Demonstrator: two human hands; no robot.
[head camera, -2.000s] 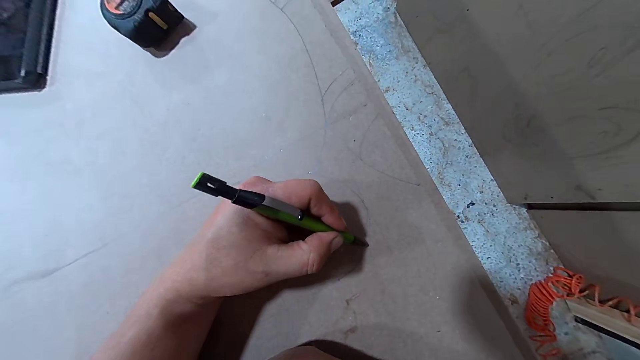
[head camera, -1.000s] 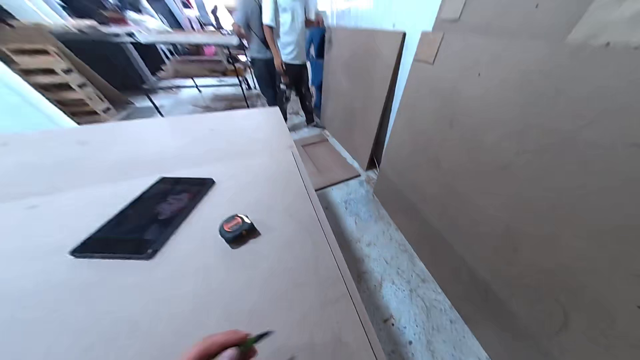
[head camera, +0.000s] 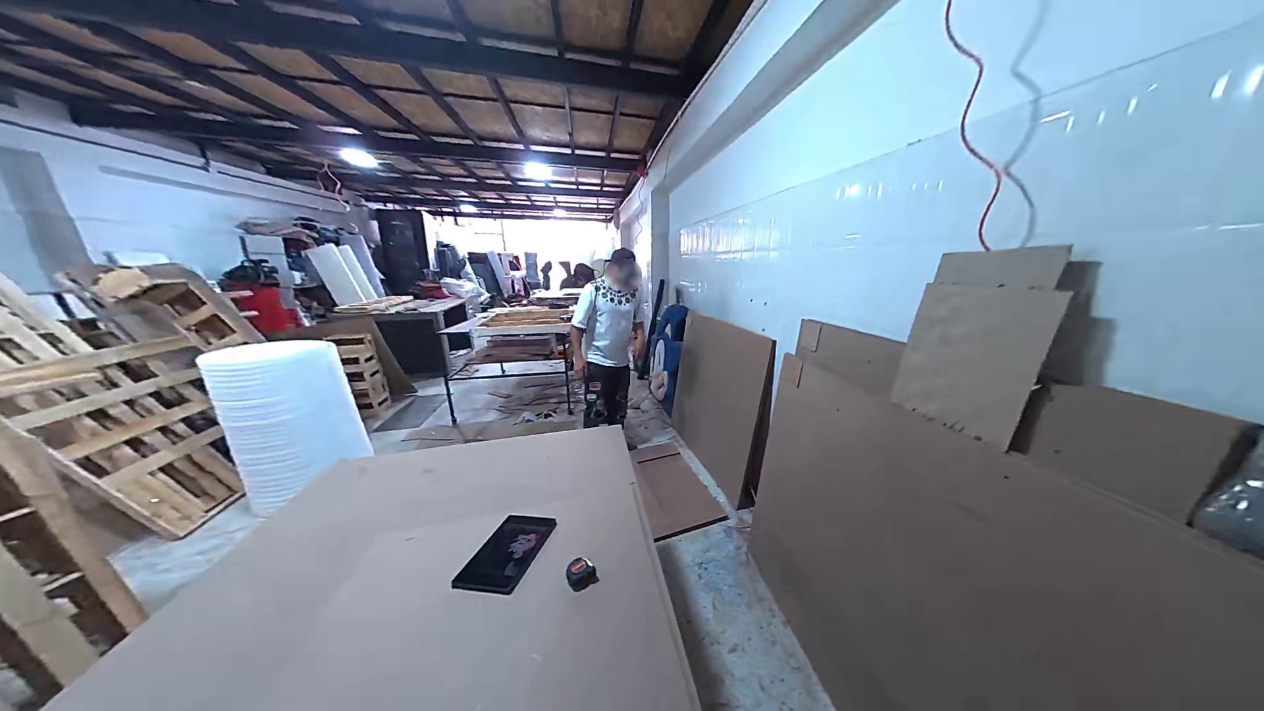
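Neither my left hand nor my right hand shows in the current head view. A large board (head camera: 395, 632) lies flat in front of me, its near part cut off by the bottom of the view. On it rests a dark tablet (head camera: 505, 555), lying at a slant. A tape measure (head camera: 582, 574) with a dark case sits just right of the tablet, apart from it. The green and black mechanical pencil of the earlier frames is out of sight.
Large brown boards (head camera: 918, 533) lean on the right wall beside a narrow strip of floor (head camera: 736, 602). A person (head camera: 607, 336) stands beyond the board's far end. At left are a white foam roll (head camera: 286, 425) and wooden frames (head camera: 118, 395). A work table (head camera: 513, 331) stands farther back.
The view has swung up from the board to the whole room. The hand with the pencil, low in view one second ago, has gone out of sight.
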